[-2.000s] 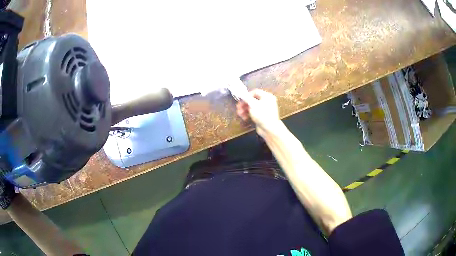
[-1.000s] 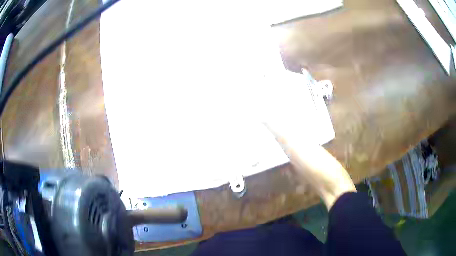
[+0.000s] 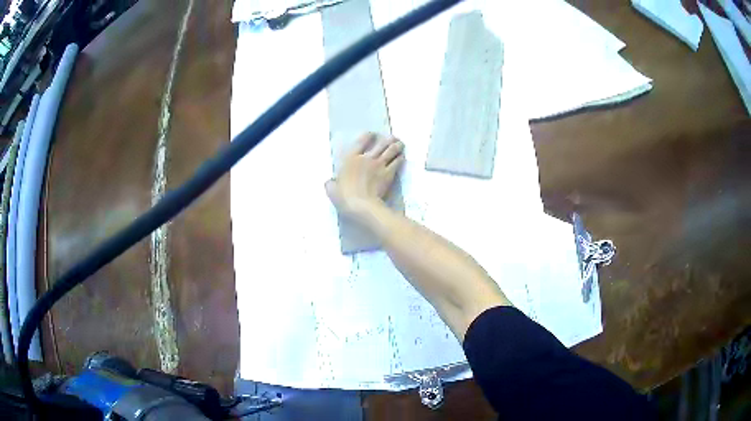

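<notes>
My right hand is bare and lies on a long grey-beige weight, thumb at its left edge and fingers at its right edge. The weight lies flat on the white paper marker with thin printed lines, on top of the fabric lay. A second, shorter weight lies to its right, apart from it. A silver clamp holds the lay's right edge and another clamp its near edge. My left hand is not in view.
The cutting machine's blue and grey motor is cut off at the bottom left. A thick black cable crosses diagonally above the table. White strips lie at the far right; pale tubes stand at the left.
My right hand has moved from the near edge over the lay to the long weight. The view has shifted forward; both weights now show, and the machine is lower in the picture.
</notes>
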